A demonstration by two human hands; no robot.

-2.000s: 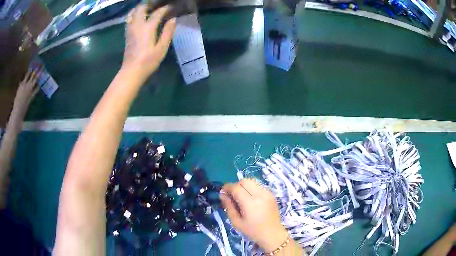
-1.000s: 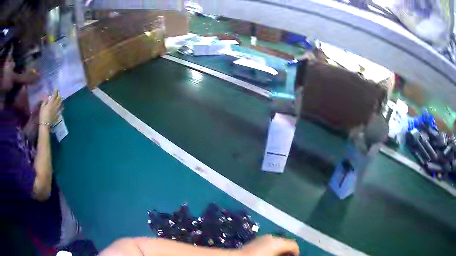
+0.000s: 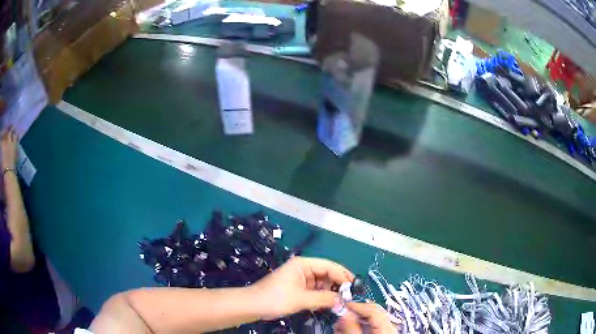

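Observation:
My left hand (image 3: 304, 286) reaches in from the lower left, its fingertips closed on a small dark and white piece (image 3: 346, 291) that looks like a black cable end. My right hand (image 3: 367, 319), cut off by the bottom edge, meets it with its fingertips at the same piece. Whether a strap is also held cannot be told. The pile of black cables (image 3: 215, 251) with shiny ends lies behind and left of my hands. The heap of pale wrist straps (image 3: 431, 310) lies to the right, its lower part cut off.
A pale edge strip (image 3: 274, 199) divides the worktop from the dark green belt. A white box (image 3: 234, 98) and a pale blue box (image 3: 338, 130) stand upright on the belt. A neighbour's arm (image 3: 18, 222) is at the left. A brown carton (image 3: 385, 42) and dark devices (image 3: 523, 101) lie across the belt.
The view swung left, then partly back. My left hand has come back from the white box on the belt to my right hand, and both now meet at the small piece.

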